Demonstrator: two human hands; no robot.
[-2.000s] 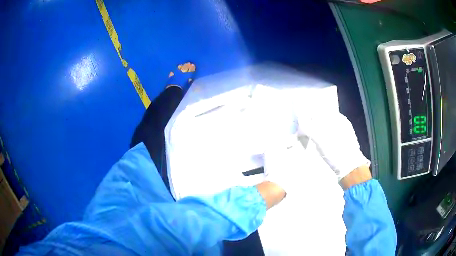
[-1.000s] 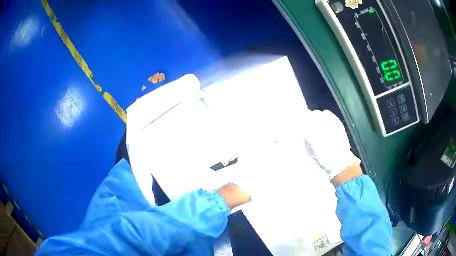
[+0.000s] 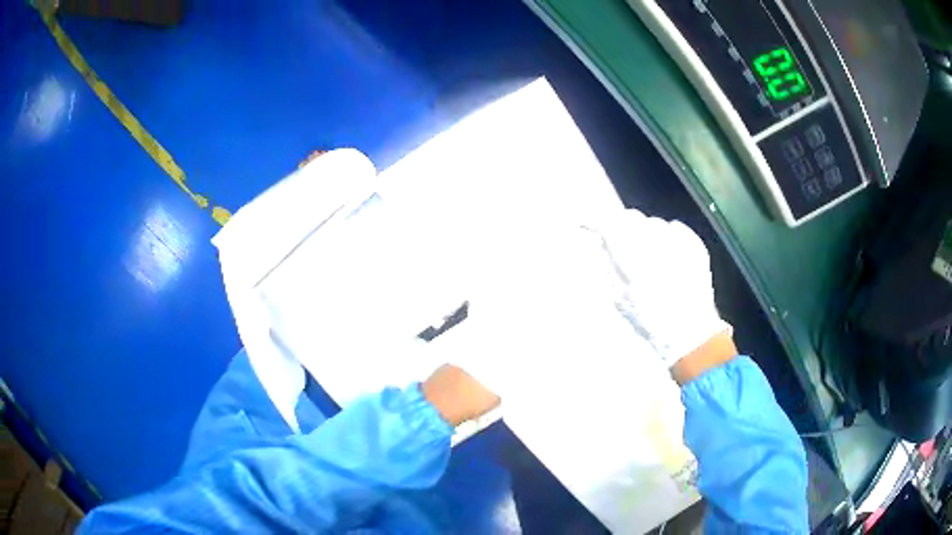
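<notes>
A large white carton (image 3: 418, 261) lies in front of me, washed out by glare, with its flaps spread and a small dark slot or gap in its middle. A long white flap reaches to the lower right and bears a faint printed label (image 3: 686, 475). My right hand (image 3: 673, 282), in a white glove, grips the carton's right side; its fingertips are lost in the glare. My left wrist shows at the carton's near edge. The left hand itself blends into the white, so its fingers and any hold are hidden.
A weighing scale (image 3: 767, 136) reading green zeros stands on the green bench (image 3: 720, 214) at the upper right. A black machine (image 3: 903, 303) is beside it. The blue floor has a yellow line (image 3: 125, 115). Brown cardboard (image 3: 31, 491) shows at the lower left.
The view has shifted, so the scale sits higher and further left. The carton and both hands have moved left in the picture. A rounded white flap now stands out at the carton's upper left.
</notes>
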